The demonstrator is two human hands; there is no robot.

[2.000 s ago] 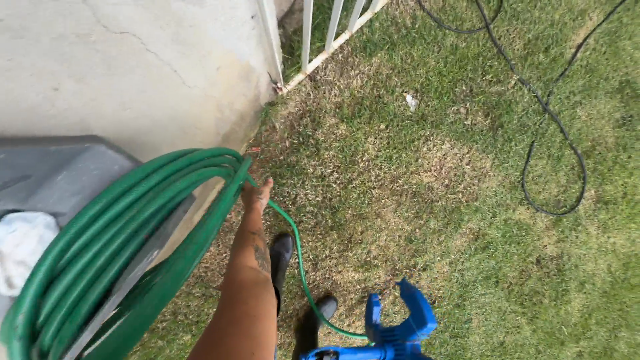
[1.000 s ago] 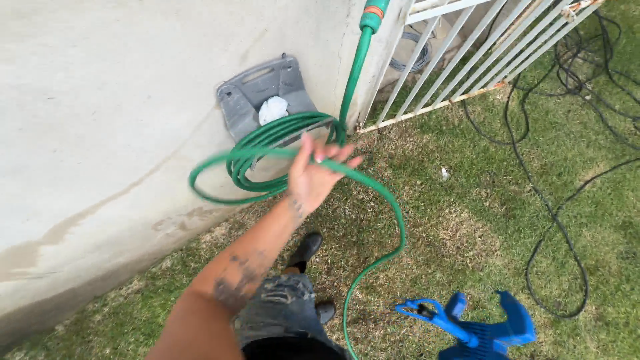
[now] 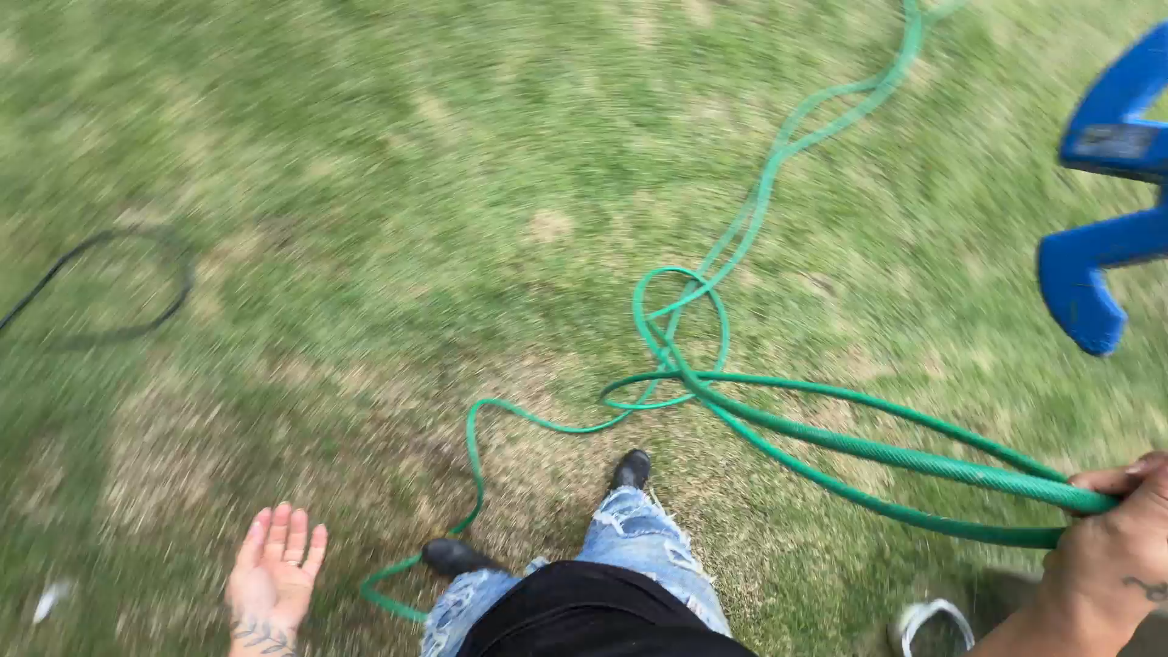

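My right hand (image 3: 1118, 538), low at the right edge, grips several strands of a green garden hose (image 3: 876, 447). From there the strands run left to a loose tangle of loops on the grass, and the hose goes on toward the top right. Another length of it bends down past my left boot (image 3: 456, 557). At the lower left my left hand (image 3: 274, 570) is held palm up with nothing in it, its fingers extended. A blue plastic object with curved arms (image 3: 1081, 287) juts in at the upper right; what holds it is out of frame.
A dark cable (image 3: 182, 283) loops on the grass at the left. My right boot (image 3: 631, 470) stands below the hose tangle. A white ring-shaped thing (image 3: 931, 625) is at the lower right, and a small white scrap (image 3: 50, 600) at the lower left.
The view has swung strongly away from the wall and fence to the lawn. My right hand has come into view holding hose strands. A hand near the hose a second ago had its fingers spread.
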